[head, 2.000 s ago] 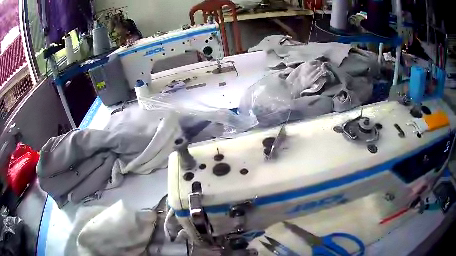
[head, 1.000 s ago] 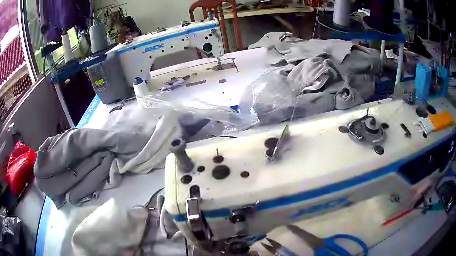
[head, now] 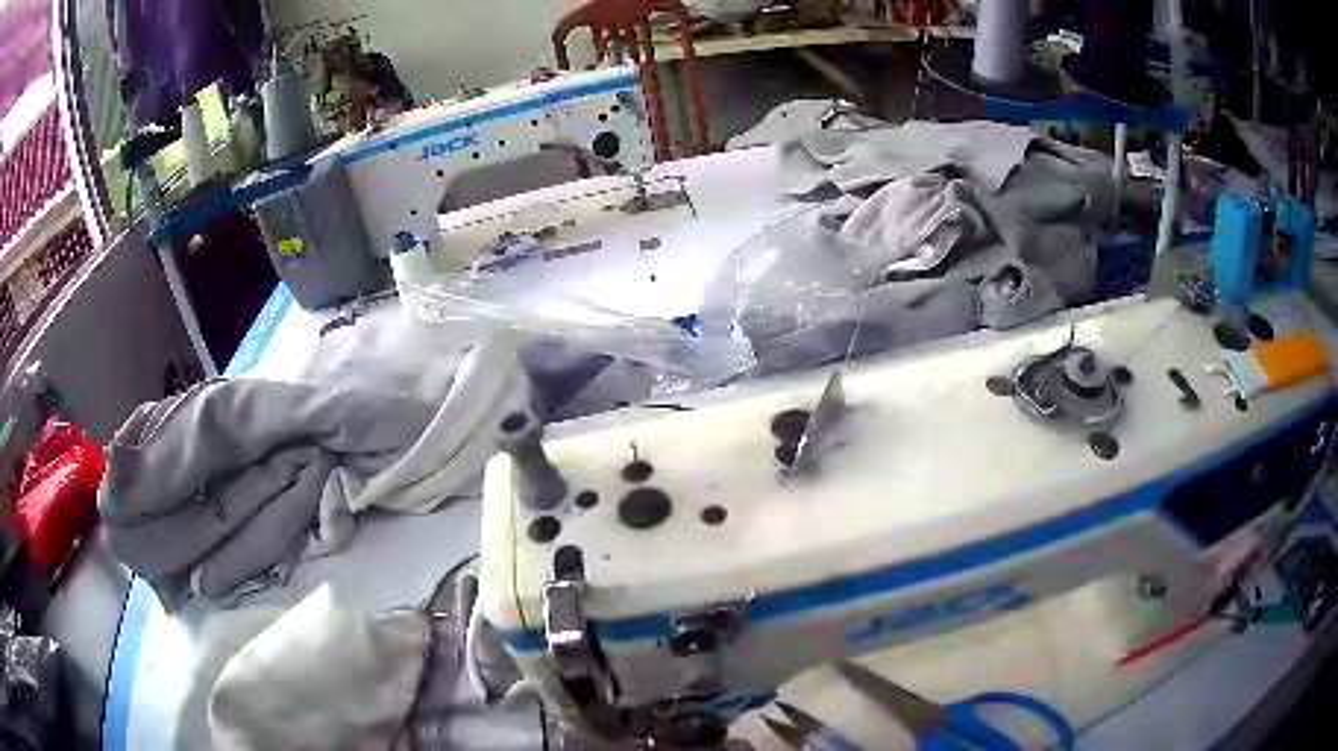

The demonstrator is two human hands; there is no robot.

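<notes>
A garment piece (head: 330, 675), off-white with some grey, lies rumpled at the bottom left, beside the left end of the sewing machine head (head: 895, 470). The needle area is cut off by the bottom edge. Metal tension and take-up parts (head: 702, 628) show on the head's left end. Fabric shears (head: 1005, 722) with blue loop handles lie under the machine arm, dark blades pointing left. Neither of my hands is in view.
A grey garment heap (head: 250, 455) lies behind the garment piece. Clear plastic (head: 660, 345) and a second grey pile (head: 954, 220) lie behind the head. A matching machine (head: 499, 140) stands at the back. A red bundle (head: 59, 492) is at the far left. Thread cones (head: 1001, 41) stand upper right.
The off-white garment piece lies slightly farther left against the machine than two seconds ago. The camera view has shifted slightly. Little else differs.
</notes>
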